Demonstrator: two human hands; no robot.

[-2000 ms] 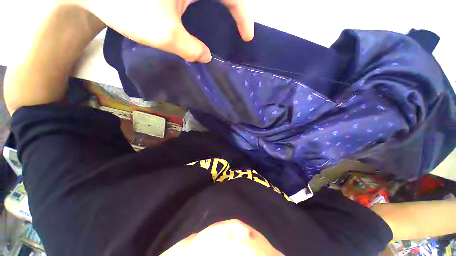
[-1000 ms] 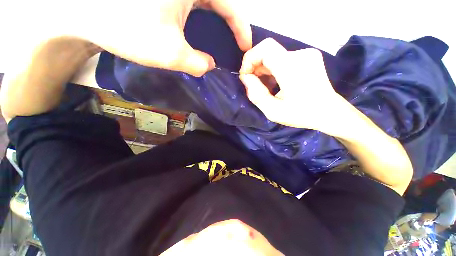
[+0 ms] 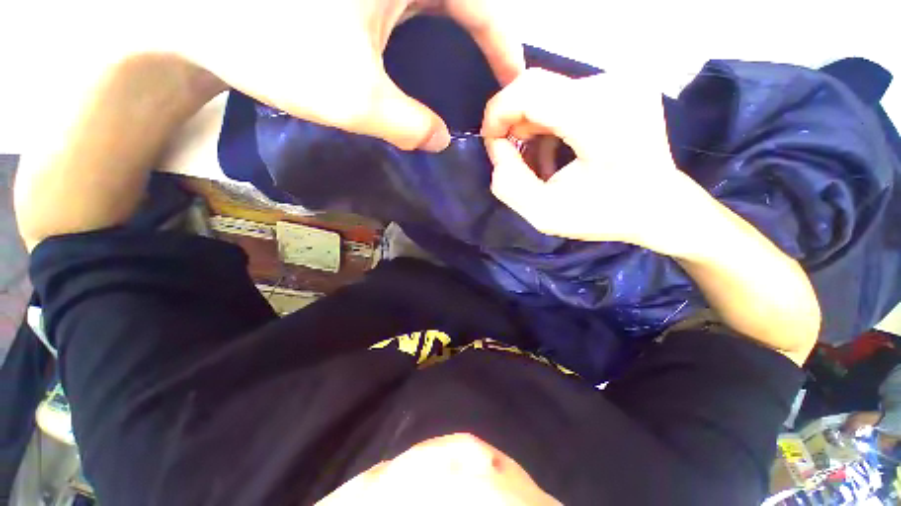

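The dark navy garment lies across the pale surface, its shiny patterned lining (image 3: 613, 282) nearest my body and bunched in a rounded heap at the right. Matte navy cloth (image 3: 440, 74) shows between the thumb and fingers of my left hand (image 3: 435, 74), which grips the lining edge. My right hand (image 3: 583, 158) pinches a thin glinting needle (image 3: 470, 135) at the lining edge, just right of my left thumb. The needle points toward the left thumb; how far it is in the cloth I cannot tell. A fine thread line shows right of my right hand.
A pale worktable (image 3: 632, 28) lies beyond the garment. Below it, an open drawer or shelf holds brownish items and a small pale block (image 3: 308, 247). Cluttered supplies (image 3: 840, 460) and part of a person in grey (image 3: 891, 395) show at the lower right.
My right hand was out of view of the cloth two seconds ago, then came to the lining edge with the needle. Both hands have since shifted slightly right.
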